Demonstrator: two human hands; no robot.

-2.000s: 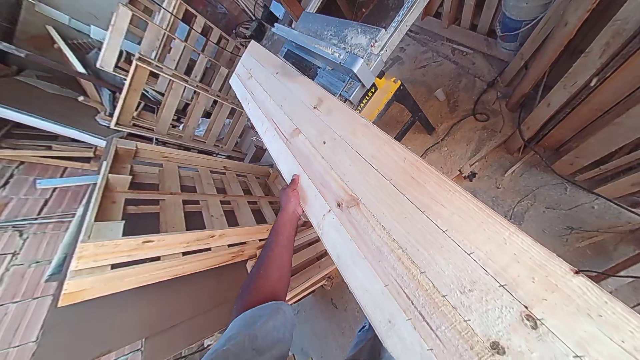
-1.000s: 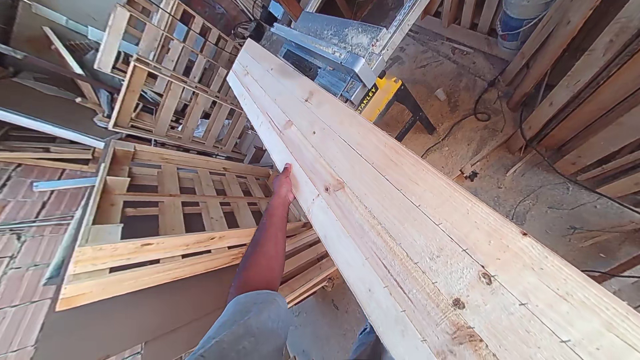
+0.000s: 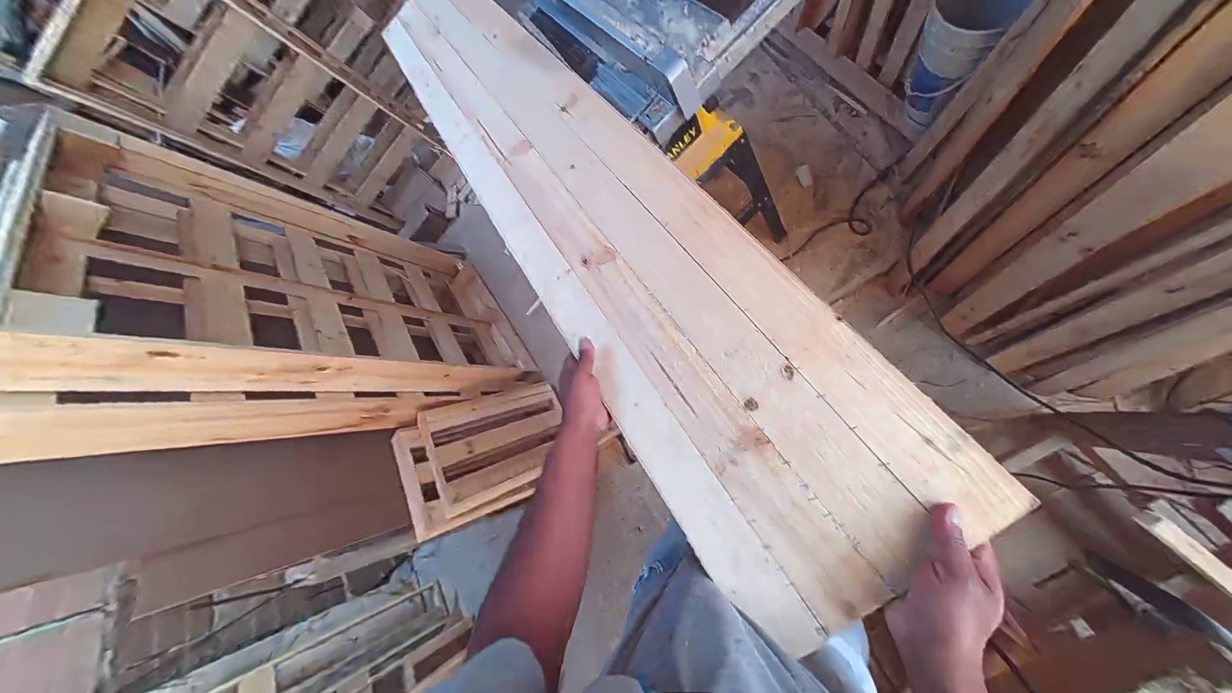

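Note:
A long wooden panel [image 3: 674,298] of several boards side by side runs diagonally from the top centre to the lower right. My left hand [image 3: 583,390] grips its left long edge near the middle, the fingers partly hidden beneath. My right hand [image 3: 948,597] holds the near end at the lower right, thumb on top and fingers out of sight below. Dark knots and thin seam lines show on the panel's face. Its far end reaches beside a table saw [image 3: 626,72], which the panel partly covers.
A yellow and black Stanley stand [image 3: 717,144] is under the saw. Slatted wooden frames [image 3: 260,361] lie at left, with a small slatted crate [image 3: 481,452] beside them. Planks [image 3: 1088,202] and a bucket [image 3: 953,58] stand at right. A black cable [image 3: 972,351] crosses the floor.
My right hand, not visible before, now shows on the panel's near end, which has come into view. The view has shifted. My left hand stays on the left edge.

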